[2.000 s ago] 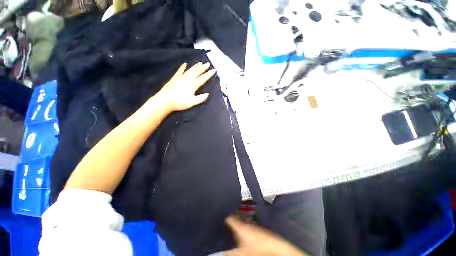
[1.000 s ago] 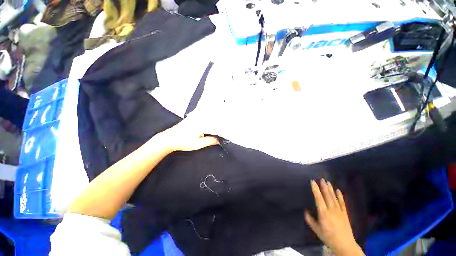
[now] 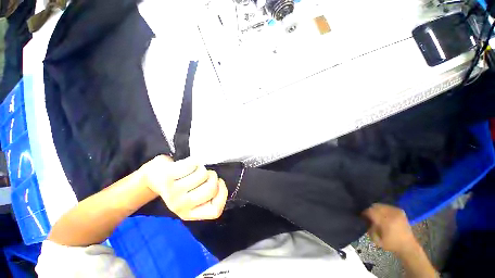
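The black garment [image 3: 97,103] lies over the left of the white table and runs over the front edge across the wearer's lap. My left hand [image 3: 190,187] is closed on the garment at the table's front edge. A narrow black strip [image 3: 186,108] stands out from beside that hand onto the tabletop. My right hand [image 3: 388,225], slightly blurred, grips the garment's far right part below the table edge. A pale thread shows on the cloth right of my left hand. The needle area [image 3: 279,8] is partly in view at the top, with no cloth under it.
Blue crates [image 3: 24,168] stand at the left, with more blue plastic [image 3: 160,247] below the table and at the right. A measuring tape [image 3: 401,106] runs along the front edge. A flat black glossy rectangle [image 3: 445,39] lies at the table's right. Dark cloth hangs below the edge.
The view has moved lower and closer. My left hand has closed on the cloth near the edge. My right hand, flat on the cloth before, now grips it farther right. The garment is drawn towards the wearer.
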